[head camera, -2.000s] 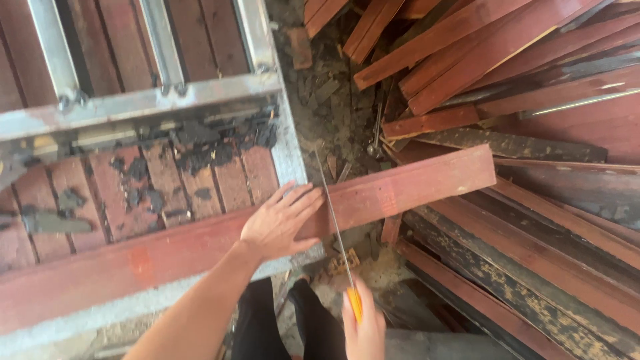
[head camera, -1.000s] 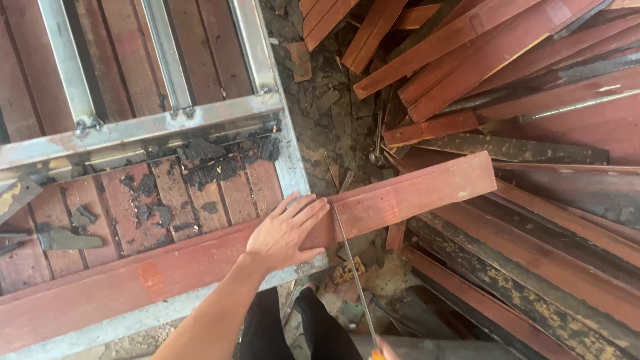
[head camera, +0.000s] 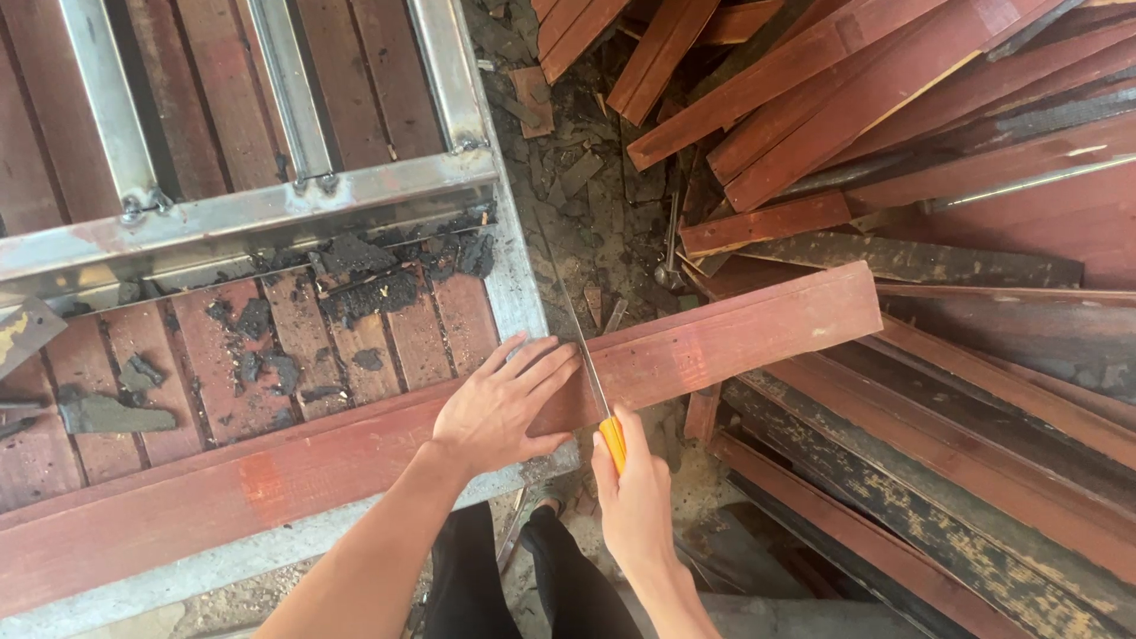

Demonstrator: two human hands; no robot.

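A long reddish-brown wooden board (head camera: 355, 461) lies across the near edge of a metal-framed slatted bench (head camera: 519, 266), its right end jutting past the corner. My left hand (head camera: 501, 404) presses flat on the board near that corner, fingers spread, holding nothing in a grip. Just right of its fingertips, the thin blade of a handsaw (head camera: 581, 342) crosses the board. My right hand (head camera: 632, 470) is closed around the saw's yellow handle, close to the board's near edge. Whether the blade has cut into the wood cannot be told.
Welded steel bars (head camera: 293, 89) rest over the slats at upper left. Dark crumbly flakes (head camera: 368, 284) and a greenish-grey fragment (head camera: 115, 414) lie on the slats. Red-brown boards (head camera: 887, 98) are heaped at the right. A hammer-like metal tool (head camera: 670, 266) lies on the littered ground.
From one second ago, my right hand has moved up toward the board with the saw, whose handle was at the frame's bottom edge. My left hand stays on the board.
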